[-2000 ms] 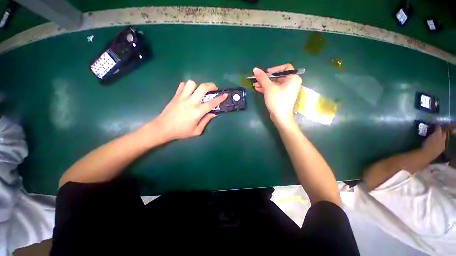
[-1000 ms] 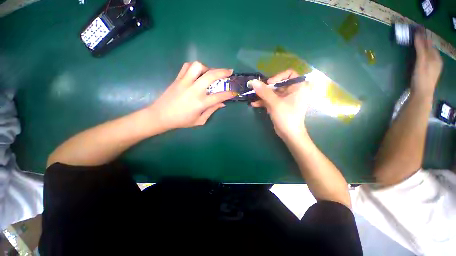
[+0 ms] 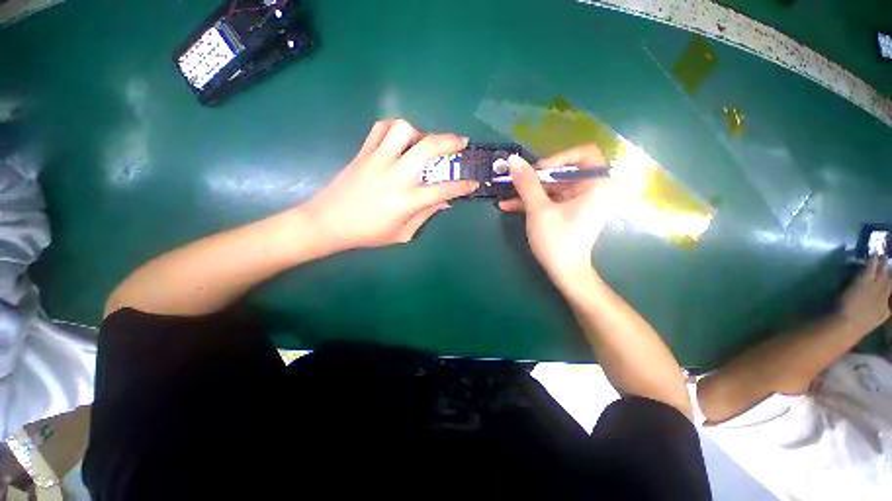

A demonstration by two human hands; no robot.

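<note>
A black handset (image 3: 476, 166) lies on the green bench in front of me, its pale keypad or label end to the left and a round light disc to the right. My left hand (image 3: 381, 191) holds its left end, fingers along both long edges. My right hand (image 3: 562, 201) grips a slim dark tool with a pale tip (image 3: 575, 174), pencil-like; the tip is on the handset beside the disc. The fingers cover part of the handset's right end. An amber tape sheet (image 3: 675, 205) lies right of my right hand, glaring white in places.
Two overlapped black handsets (image 3: 243, 51) lie upper left. Amber scraps (image 3: 695, 65) and a clear film (image 3: 758, 166) lie at right. A neighbour's hand (image 3: 866, 296) touches a handset at the far right. A pale rail (image 3: 753, 44) crosses the upper right.
My right hand has brought the tool from beside the handset onto it. The view has shifted, so the amber sheet shows more fully. The neighbour's arm reached up at the right, then came back down.
</note>
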